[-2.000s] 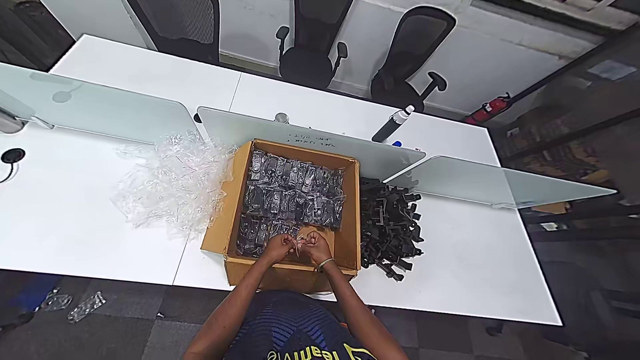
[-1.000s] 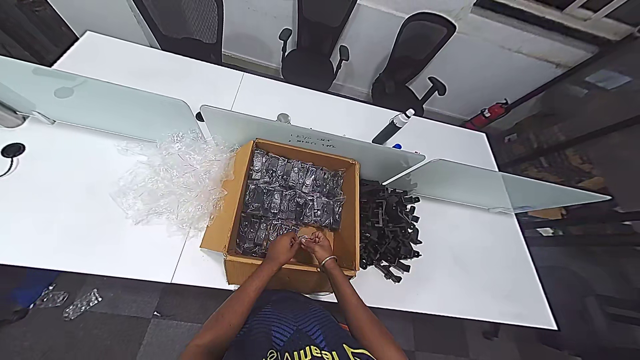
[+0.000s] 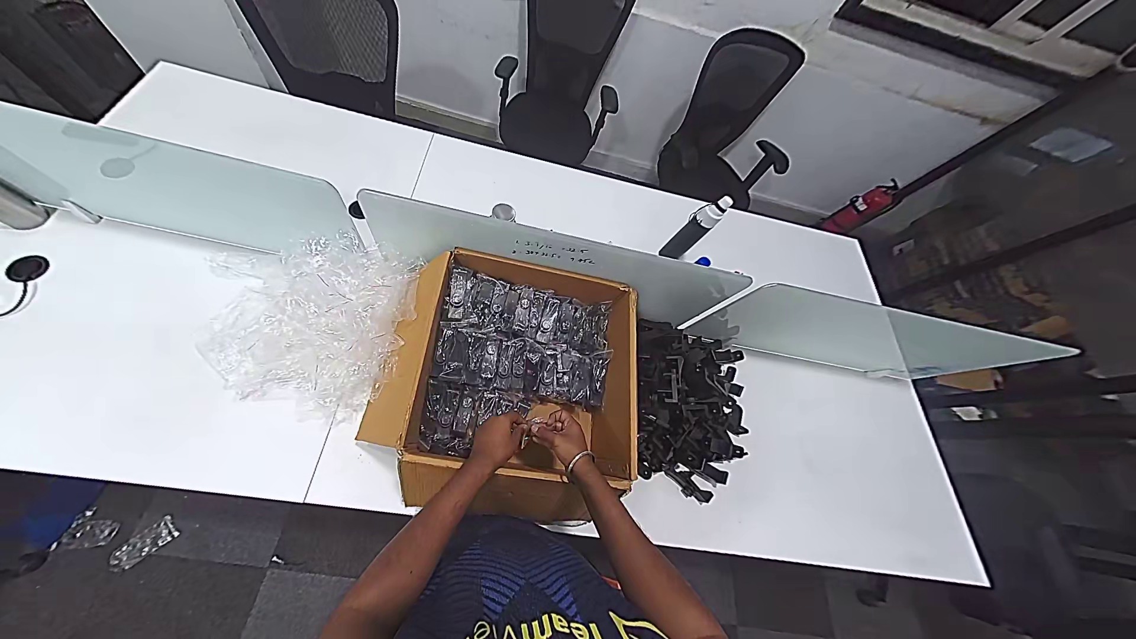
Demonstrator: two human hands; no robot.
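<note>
Both my hands meet over the front of an open cardboard box [image 3: 519, 486]. My left hand [image 3: 499, 438] and my right hand [image 3: 561, 437], which has a bracelet at its wrist, pinch a small piece of clear plastic [image 3: 532, 428] between their fingertips; whether something is inside it is too small to tell. Rows of dark parts in clear plastic bags [image 3: 506, 355] fill most of the box, and its cardboard bottom shows beneath my hands. Left of the box lies a heap of clear plastic bags [image 3: 311, 328]. Loose black plastic parts [image 3: 688, 408] are piled against its right side.
The box stands on a white desk [image 3: 825, 470], close to a frosted glass divider [image 3: 426, 222]. Behind the divider is a dark bottle with a white top [image 3: 697, 226]. Office chairs [image 3: 550, 98] stand beyond the desk. Some plastic bags [image 3: 145, 543] lie on the carpeted floor at left.
</note>
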